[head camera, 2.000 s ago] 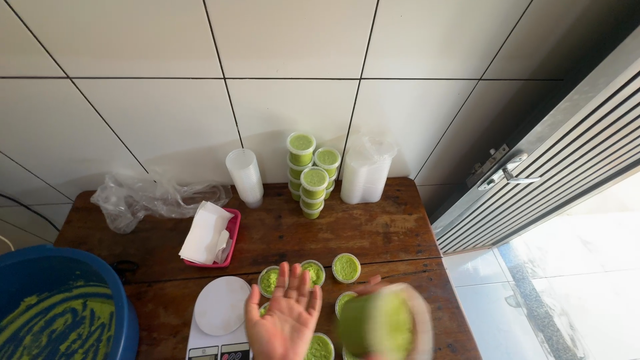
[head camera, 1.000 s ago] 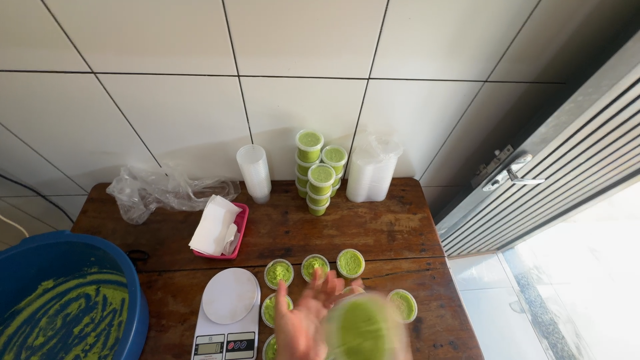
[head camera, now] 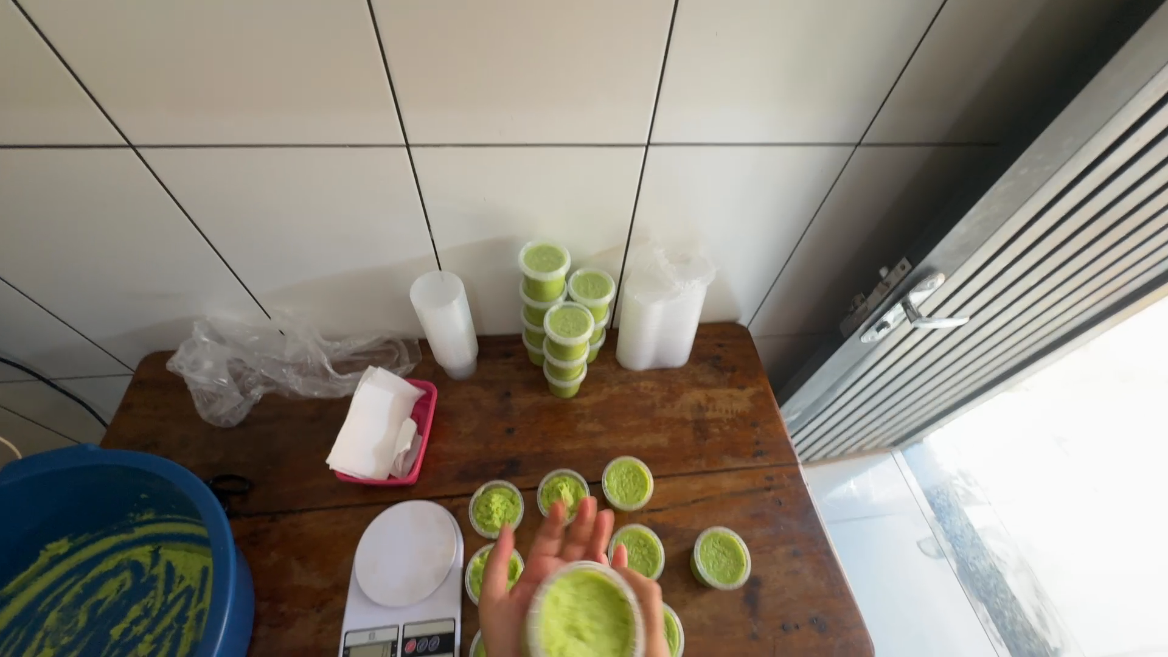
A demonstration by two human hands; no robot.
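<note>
My right hand holds a clear plastic cup of green paste from its right side, low in the centre of the head view. Just behind and left of that cup is my left hand, palm up with its fingers spread; whether the palm touches the cup cannot be told. Open cups of green paste stand around both hands, among them one behind the fingertips, one at the back and one apart at the right.
Lidded green cups are stacked by the tiled wall, between stacked clear cups and bagged clear plasticware. A kitchen scale, a pink tray with white paper, a plastic bag and a blue basin are to the left.
A cup now stands apart at the right of the table; it is not visible two seconds ago. The cup in my right hand was blurred in both earlier frames and now shows clearly.
</note>
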